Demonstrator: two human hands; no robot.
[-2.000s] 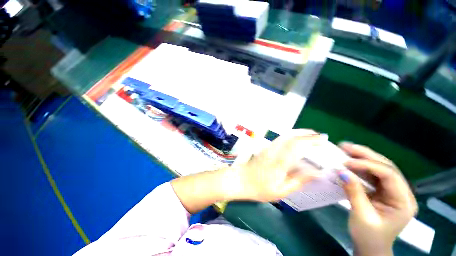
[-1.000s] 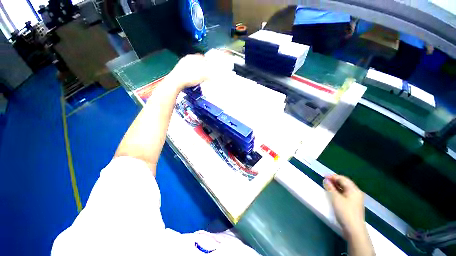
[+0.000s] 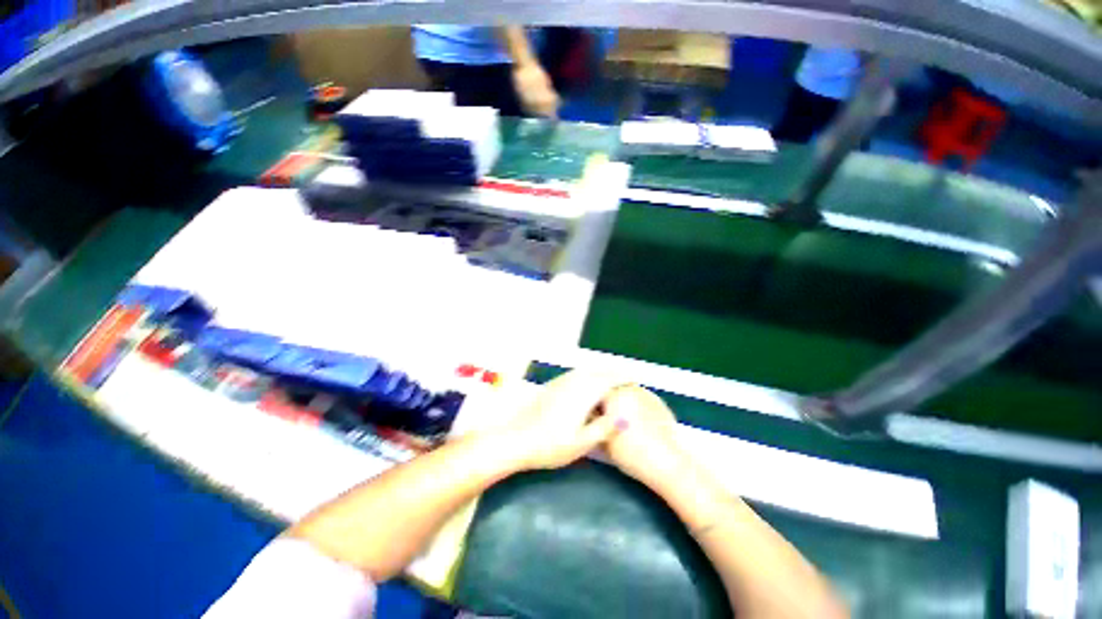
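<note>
My left hand (image 3: pixel 558 420) and my right hand (image 3: pixel 643 438) touch each other at the near right corner of the side table. Their fingers are curled together; no box shows between them, but the palms are hidden. The row of packed boxes (image 3: pixel 326 272) is a large overexposed white block left of my hands, with stepped dark blue ends (image 3: pixel 284 359) facing the near side. A long plain white strip (image 3: pixel 822 484) lies right of my hands, its left end hidden behind them.
Stacked boxes (image 3: pixel 417 145) stand at the table's far edge. Paired white boxes (image 3: pixel 699 139) lie across the green belt (image 3: pixel 725 284). A single white box (image 3: pixel 1043 550) lies far right. A metal post (image 3: pixel 967 333) slants beside the belt. Parts of people in blue (image 3: pixel 465 46) show behind.
My left hand has come back from the far left of the box row to meet my right hand. No box shows in my hands now, unlike two seconds ago. The view has turned right.
</note>
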